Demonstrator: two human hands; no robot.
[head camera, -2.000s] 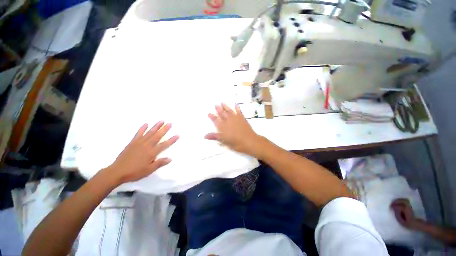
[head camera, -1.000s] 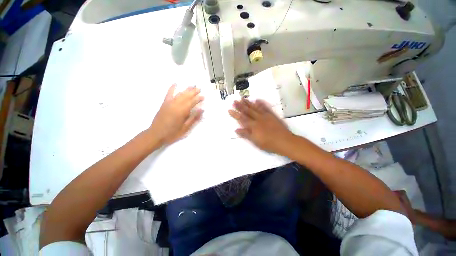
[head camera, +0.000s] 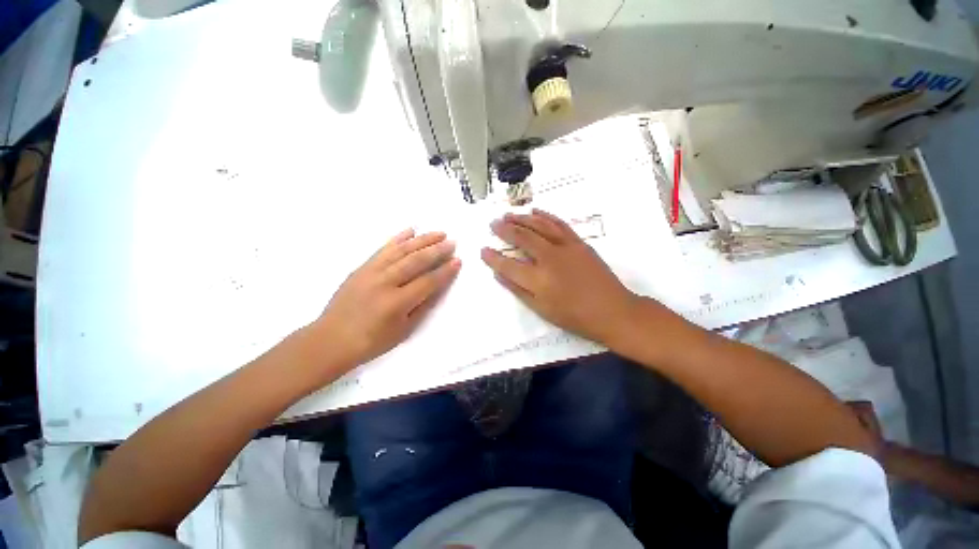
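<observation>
A white garment panel (head camera: 580, 172) lies on the white table under the sewing machine head, with dark lines and a small rectangular outline to the right of the foot. Its left edge blends into the bright table. My left hand (head camera: 392, 290) lies flat on the white surface, left of and below the needle area. My right hand (head camera: 558, 273) lies flat on the panel just below the presser foot (head camera: 472, 191). Fingers of both hands are extended and grip nothing. The needle tip is too small to make out.
The cream machine (head camera: 709, 64) spans the upper right, with a lamp (head camera: 349, 54) left of its head. A red stick (head camera: 676, 184), stacked white pieces (head camera: 784, 220) and scissors (head camera: 886, 227) lie at the right. White bundles (head camera: 263, 499) hang below the table. Another person's arm (head camera: 929, 472) shows lower right.
The panel has moved up and right under the machine head, away from the table's front edge. Both hands have moved with it and stay flat. The view has come closer to the machine.
</observation>
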